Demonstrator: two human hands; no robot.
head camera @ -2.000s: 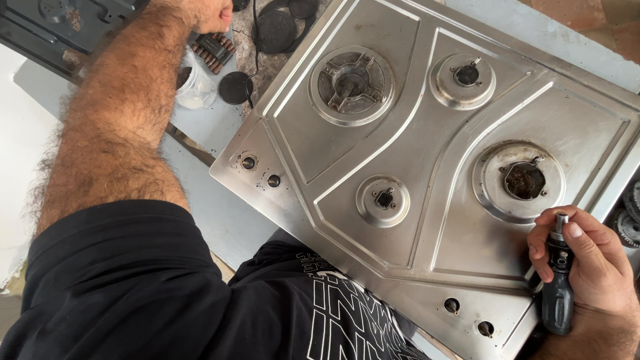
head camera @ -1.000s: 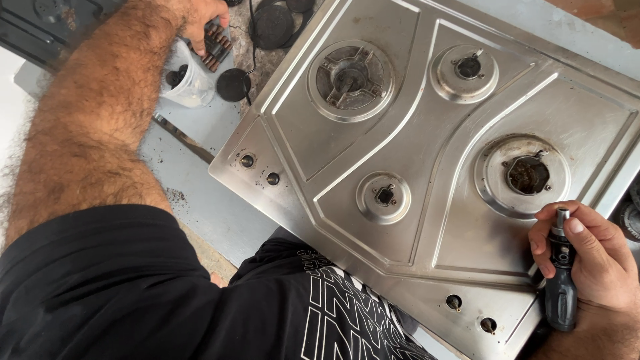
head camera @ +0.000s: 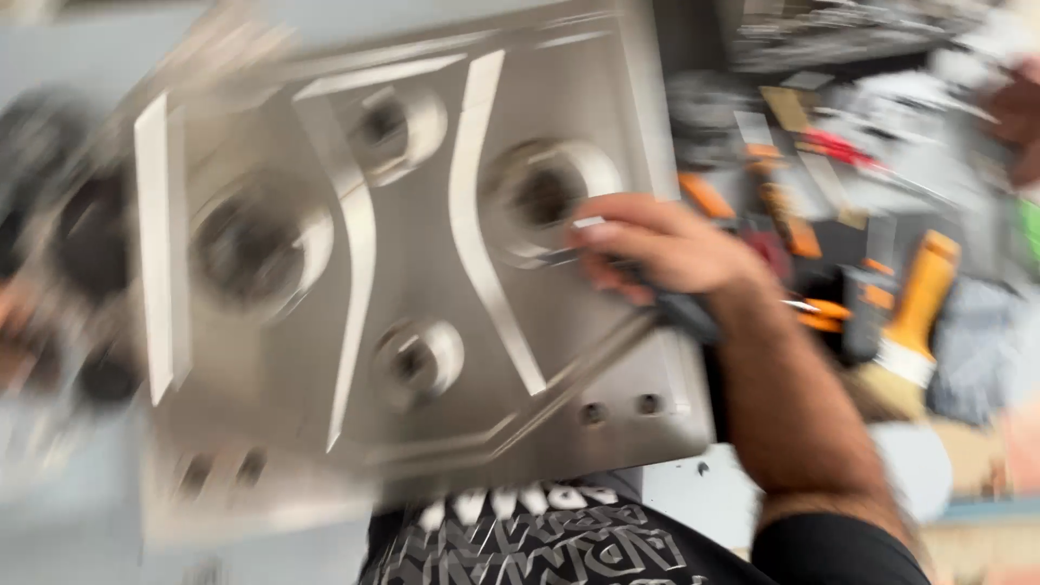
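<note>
A stainless steel gas cooktop [head camera: 422,284], blurred by motion, lies in front of me with its burner seats bare of caps and grates. My right hand [head camera: 650,252] is closed around a dark-handled screwdriver [head camera: 686,317], near the right-hand burner [head camera: 548,191]. The tool's tip lies over the cooktop, close to that burner's lower edge. A blurred skin-toned patch at the far left edge may be my left hand, but its outline and any contents cannot be made out.
Right of the cooktop lie orange-handled tools, a red-handled screwdriver [head camera: 837,148] and a paintbrush with an orange handle [head camera: 922,301]. Dark round burner parts [head camera: 93,236] sit at the left. Part of another hand or arm [head camera: 1016,122] shows at the right edge.
The view has swung strongly to the right, bringing the tools there into sight. The screwdriver remains in my right hand and now extends over the cooktop by the right burner.
</note>
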